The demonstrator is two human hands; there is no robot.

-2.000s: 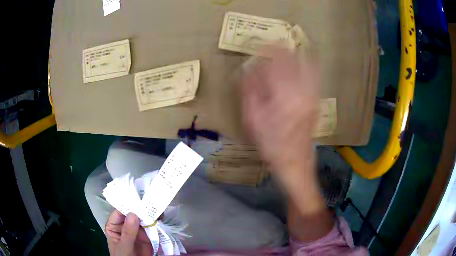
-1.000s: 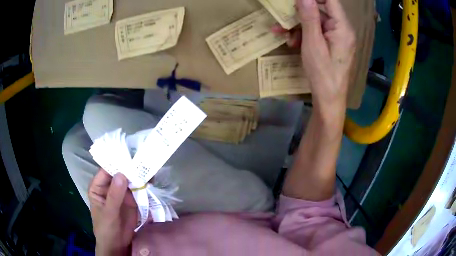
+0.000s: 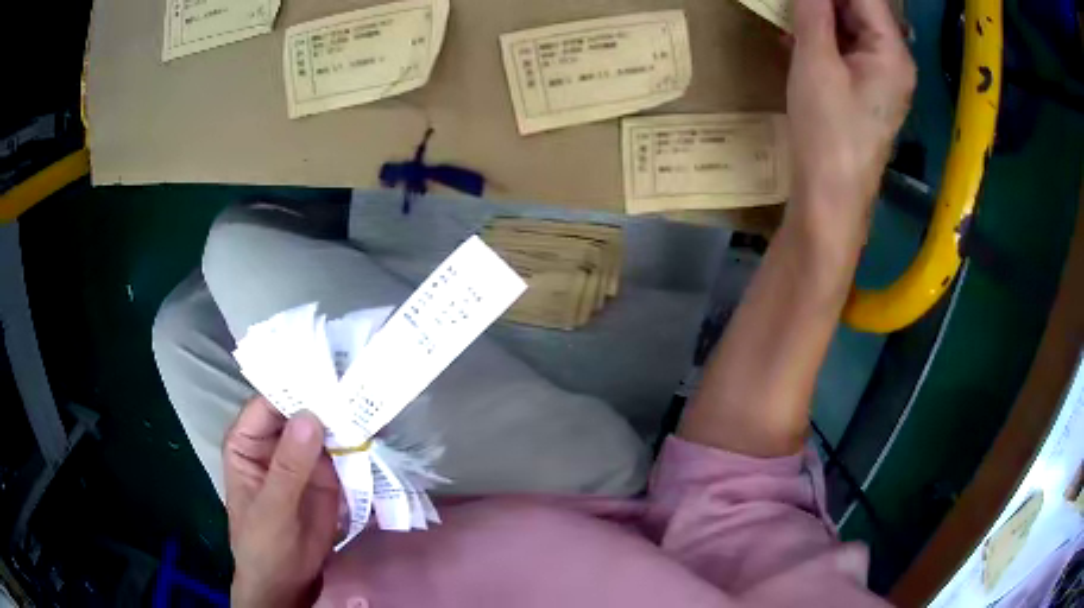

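Observation:
My left hand (image 3: 279,475) holds a fanned bunch of white labels (image 3: 434,327) over my lap, with a yellowish rubber band (image 3: 348,449) around its middle. One long printed label sticks out to the upper right. My right hand (image 3: 846,89) is at the top right over the cardboard, cut off by the upper edge. A buff ticket (image 3: 770,10) shows at its fingertips, mostly out of the picture. Buff bundle tickets lie spread on the cardboard: one at centre (image 3: 597,69), one beside my right wrist (image 3: 704,163), one at left (image 3: 366,55) and one at far left (image 3: 219,24).
The cardboard sheet (image 3: 238,149) has a dark purple ribbon scrap (image 3: 430,176) at its near edge. A ticket pile (image 3: 559,273) lies on the pale surface by my knees. A yellow trolley frame (image 3: 977,154) curves at right. A white table (image 3: 1032,499) holds a ticket at lower right.
The cardboard shows higher in view than at first. My right hand has moved right, off the centre ticket, which now lies flatter and turned. My left hand still holds the labels.

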